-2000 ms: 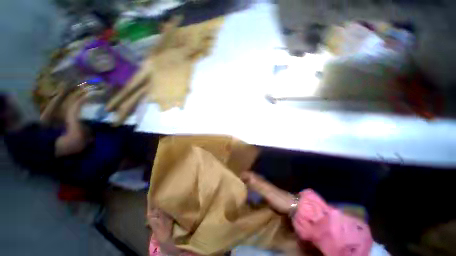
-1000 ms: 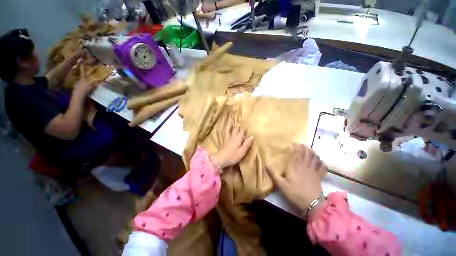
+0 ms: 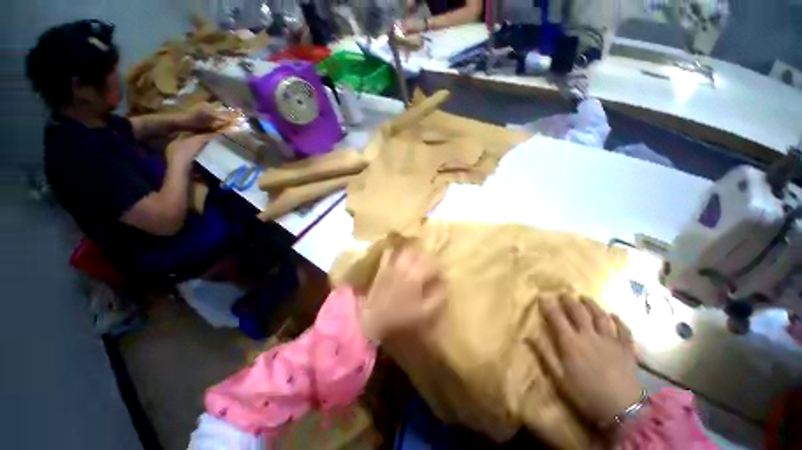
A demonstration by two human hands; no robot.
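A tan-gold fabric panel (image 3: 492, 281) lies creased on the white table, left of the needle area, and hangs over the front edge. My left hand (image 3: 404, 290) is at its left edge with fingers curled on a raised fold; the fingertips are blurred. My right hand (image 3: 585, 356) lies flat on the panel with fingers spread, near the machine bed. The white sewing machine head (image 3: 734, 233) stands to the right, cut off by the picture's edge. Bright lamp glare covers the needle area.
More tan pieces (image 3: 422, 167) and rolled pieces (image 3: 312, 171) lie at the table's left. Blue-handled scissors (image 3: 241, 177), a purple-ended machine (image 3: 299, 105) and a seated person (image 3: 132, 158) are farther left. A green basket (image 3: 359, 72) stands behind. Orange handles (image 3: 785, 422) show at the lower right.
The panel is spread wider and nearer the front edge. My left hand has gone from resting on the cloth to its raised left edge. The view has shifted, with the machine farther right.
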